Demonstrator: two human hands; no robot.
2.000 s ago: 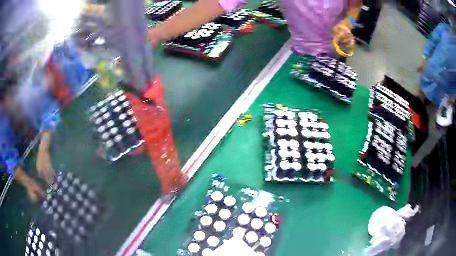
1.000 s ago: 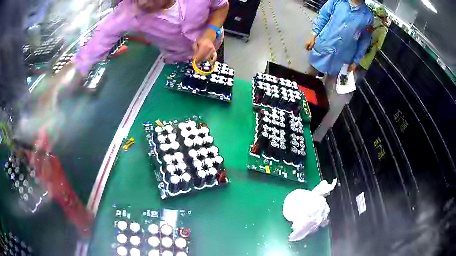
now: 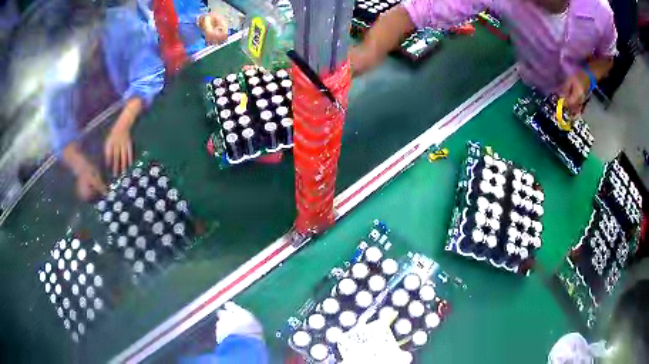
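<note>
A circuit board [image 3: 285, 330] with rows of white-topped black capacitors lies on the green mat at the bottom centre, cut off by the lower edge. A white crumpled piece [image 3: 373, 345] lies over its lower middle; I cannot tell whether it is cloth or glove. My left hand [image 3: 238, 323], in a white glove with a blue sleeve, is at the bottom edge, left of the board and beside the white-and-red rail. Its fingers are unclear and I see nothing in it. My right hand is out of the picture.
A red-wrapped post [image 3: 317, 156] stands at the rail [image 3: 263, 270]. More boards lie on the bench to the right [image 3: 496, 213] and on the conveyor [image 3: 252, 117]. A white cloth [image 3: 569, 350] is at bottom right. Blue-sleeved and pink-sleeved people work across the conveyor and bench.
The view swung right, then back left. My left hand has come in at the bottom edge. The board in front keeps its place on the mat.
</note>
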